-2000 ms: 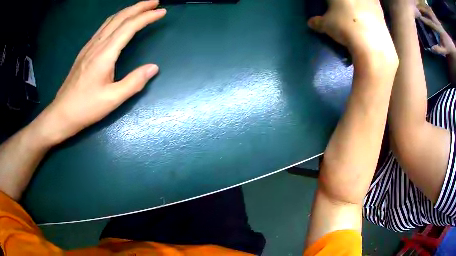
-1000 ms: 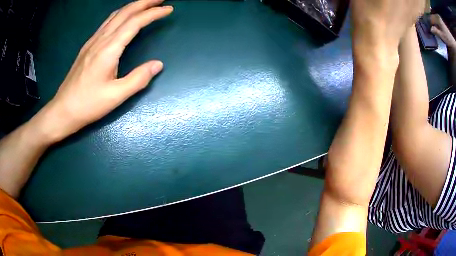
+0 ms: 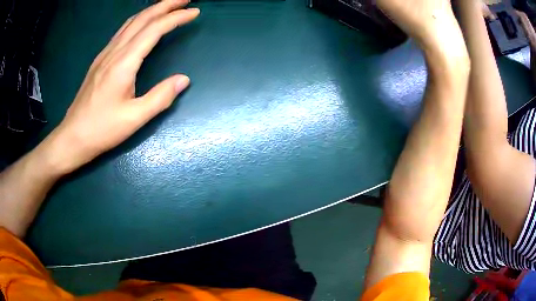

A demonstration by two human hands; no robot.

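My left hand [image 3: 120, 88] rests on the green table [image 3: 253, 182] at the left, palm down, fingers apart, holding nothing. My right hand [image 3: 417, 14] is at the top right, cut off by the upper edge, so its fingertips are hidden. It is over or beside a black box [image 3: 361, 19], which is also cut off by the top edge. Whether the right hand grips the box cannot be seen.
Black boxes [image 3: 17, 88] stand stacked at the left edge, one with a white label [image 3: 34, 84]. At right a person in a striped top [image 3: 470, 229] has their hands at a dark open box [image 3: 506, 29]. The table's pale-trimmed edge curves across below.
My right hand was off the box and further right one second ago; it has moved left over the box. The other person's dark box now shows opened out. My left hand has barely moved.
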